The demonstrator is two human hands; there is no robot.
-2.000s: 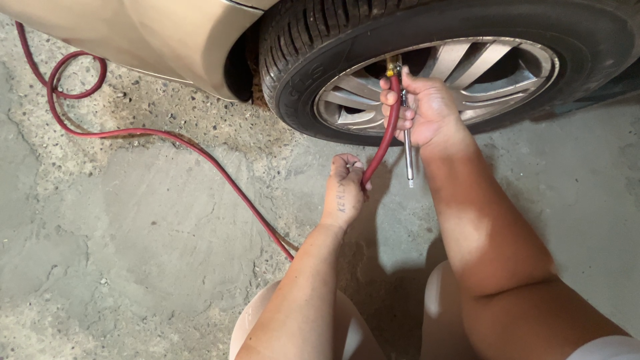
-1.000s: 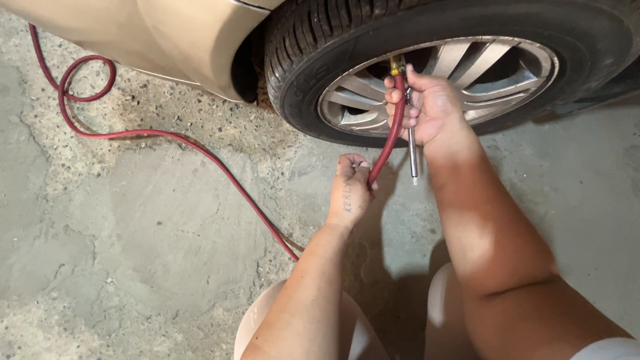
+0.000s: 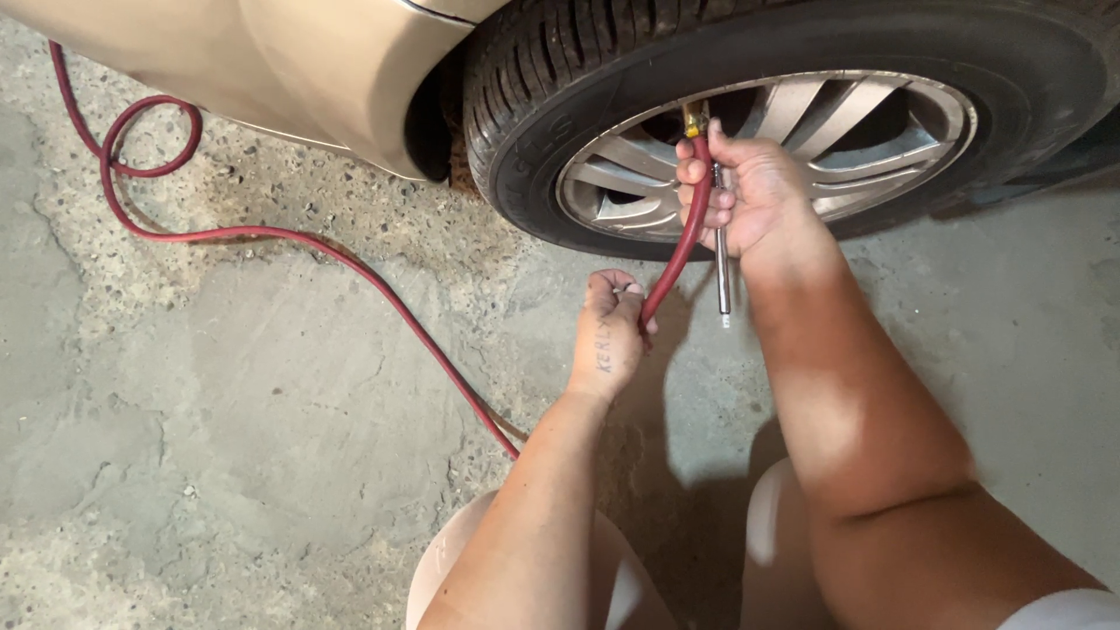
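Note:
My right hand (image 3: 752,188) grips the upper end of a red air hose (image 3: 687,236) by its brass-coloured fitting (image 3: 695,118), at the upper rim of the alloy wheel (image 3: 647,162). A slim metal tube (image 3: 722,271) points down from the same hand; it looks like a stick tyre gauge, partly hidden by the fingers. Lower and to the left, my left hand (image 3: 608,332) is closed round the hose, and the hand's back bears writing. Whether the fitting sits on the valve stem cannot be told.
The black tyre (image 3: 542,114) stands on rough concrete (image 3: 306,385) beneath a beige car body (image 3: 289,70). More of the red hose (image 3: 376,280) loops over the floor at the left and passes under my left forearm. My bent knees are at the bottom.

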